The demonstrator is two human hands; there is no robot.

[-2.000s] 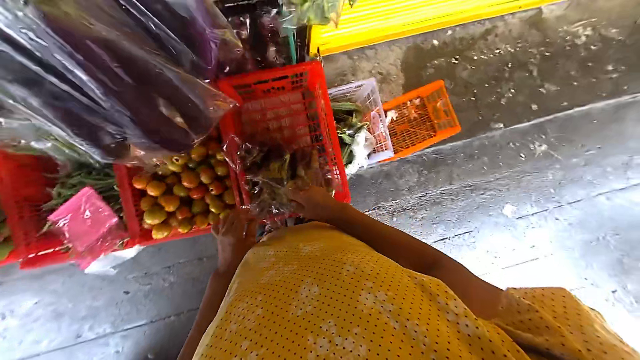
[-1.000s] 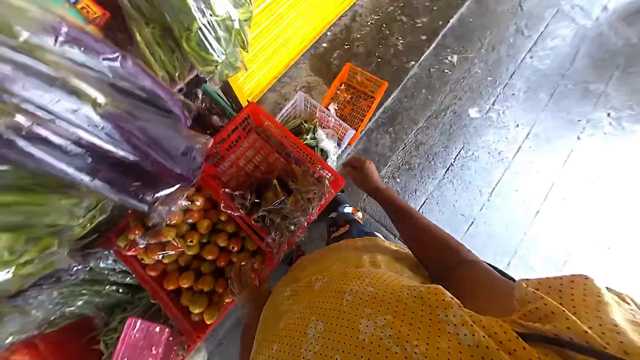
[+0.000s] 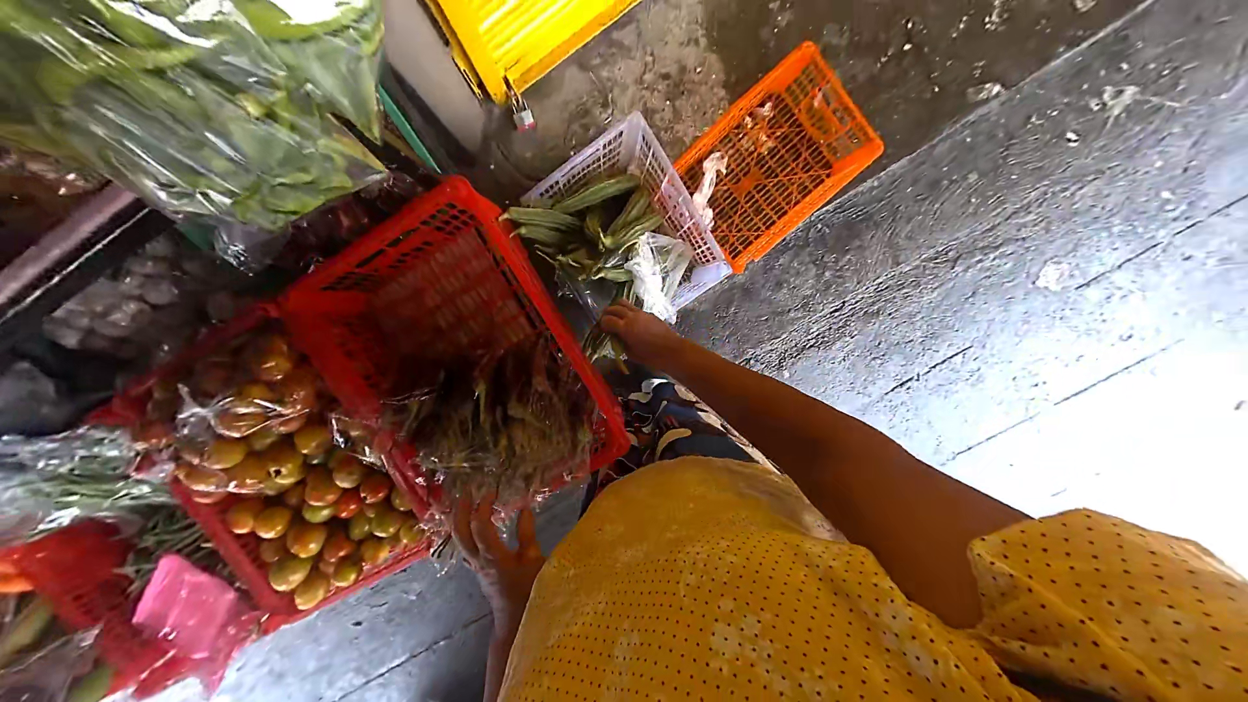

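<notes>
My right hand (image 3: 639,334) is at the near edge of a white plastic crate (image 3: 694,216), its fingers curled at some green pods; whether it grips them I cannot tell. The crate holds long ridged green vegetables (image 3: 590,219) and a clear plastic bag (image 3: 658,273). My left hand (image 3: 497,546) touches the near edge of a red plastic crate (image 3: 551,322), with its fingers spread. Inside that crate lie thin, brownish-green vegetables (image 3: 497,414) in clear plastic. Left of it, another red crate (image 3: 229,556) is filled with red and green tomatoes (image 3: 304,536).
An orange plastic crate (image 3: 780,146) adjoins the white one. A yellow metal panel with a padlock (image 3: 524,115) stands at the top. Bagged leafy greens (image 3: 224,107) overhang the upper left. A pink package (image 3: 190,604) lies at lower left. Grey concrete floor (image 3: 975,322) spans the right.
My right hand has gone from the red crate to the white crate's edge. My left hand has moved from the tomatoes to the red crate's near edge. The view has shifted.
</notes>
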